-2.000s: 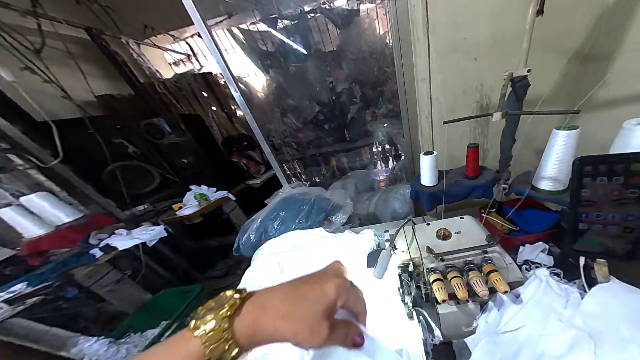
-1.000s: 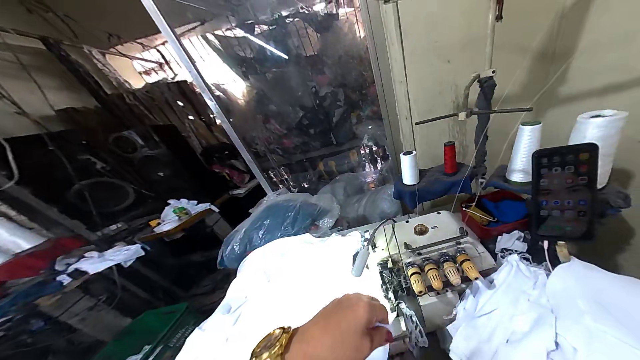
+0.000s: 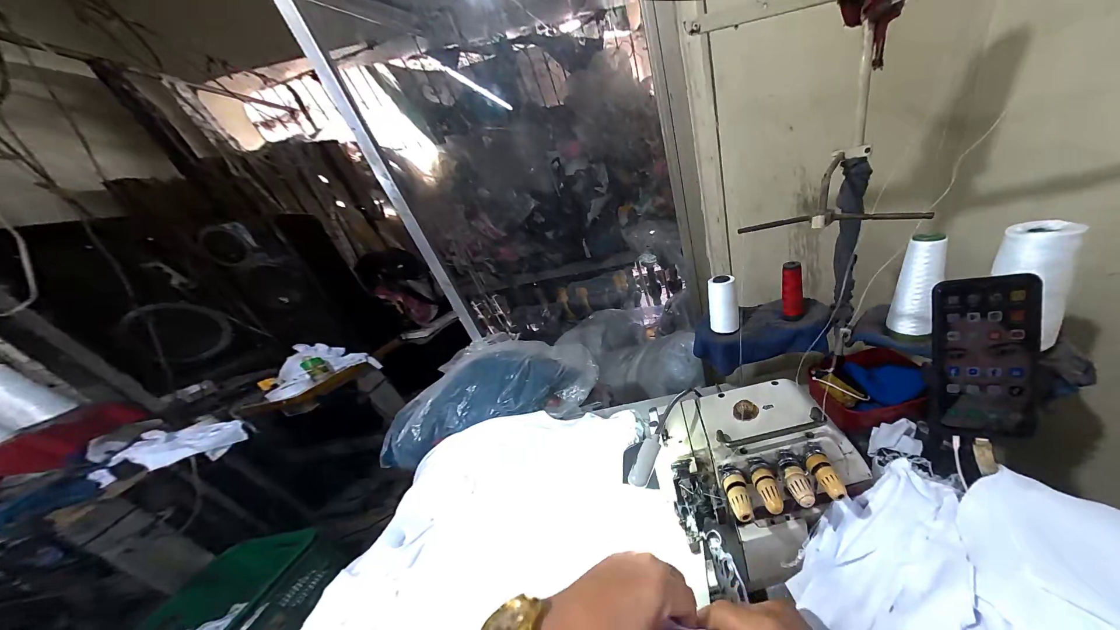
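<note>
White fabric [image 3: 534,507] spreads over the work surface, left of an overlock sewing machine [image 3: 761,420] with several yellowish tension knobs [image 3: 766,488]. My left hand [image 3: 617,595], with a gold watch [image 3: 514,612] at the wrist, is at the bottom edge of the view, its fingers curled onto the fabric in front of the machine's needle area. Beside its fingertips, part of my right hand [image 3: 754,615] shows; the frame edge cuts it off, so its grip is hidden. A small lamp [image 3: 646,459] lights the cloth near the needle area.
More white cloth pieces [image 3: 892,551] lie right of the machine. Behind stand thread cones [image 3: 917,284], a red spool [image 3: 792,290], a red basket [image 3: 866,411] and a phone [image 3: 986,354]. A filled plastic bag [image 3: 490,394] sits behind the fabric; a green crate [image 3: 236,577] is lower left.
My left hand has moved lower in the view, nearer the bottom edge. Part of my right hand now shows beside it. The view has shifted somewhat.
</note>
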